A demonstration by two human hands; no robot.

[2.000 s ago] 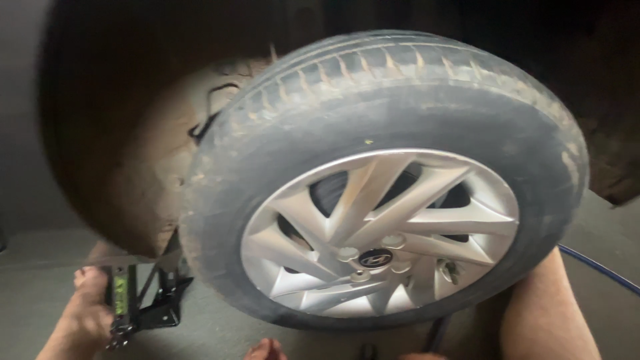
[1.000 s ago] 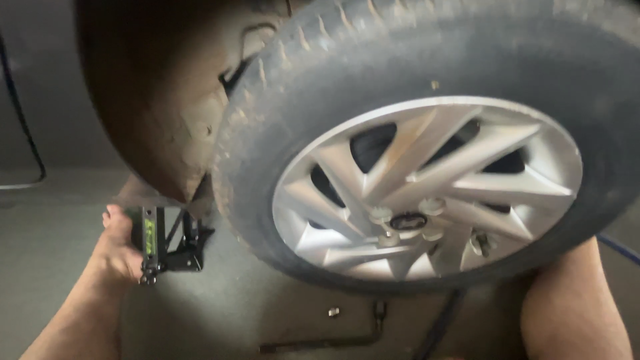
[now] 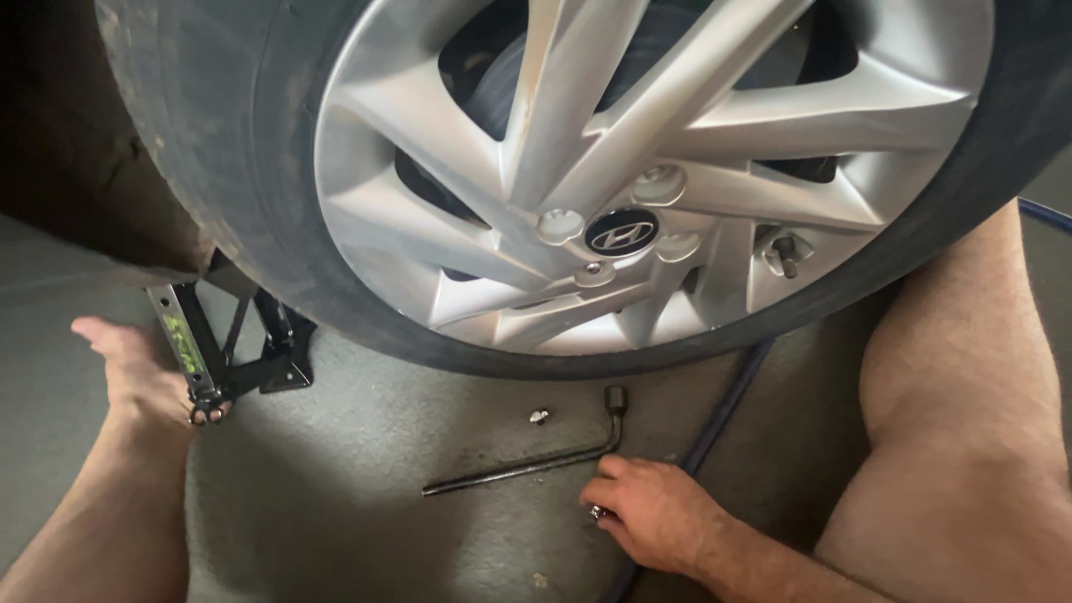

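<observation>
My right hand (image 3: 649, 511) is low over the floor, its fingers closed on a small shiny lug nut (image 3: 597, 512). Just beyond it lies an L-shaped lug wrench (image 3: 523, 471), its socket end toward the tire. A second lug nut (image 3: 538, 415) rests on the floor left of that socket. Above them stands a car wheel with a silver Hyundai rim (image 3: 611, 142) and a black tire (image 3: 251, 159). A nut shows in the lowest hole around the center cap (image 3: 621, 232). My left hand is out of view.
A black scissor jack (image 3: 226, 335) stands under the car body at the left, against my bare foot (image 3: 138, 368). My other leg (image 3: 955, 385) is bent at the right. A blue hose (image 3: 729, 402) runs along the floor under the tire and past my right hand.
My right hand has come into view with a lug nut in its fingers. The view has tilted down and moved closer to the wheel. The wrench and the loose nut lie on the floor as before.
</observation>
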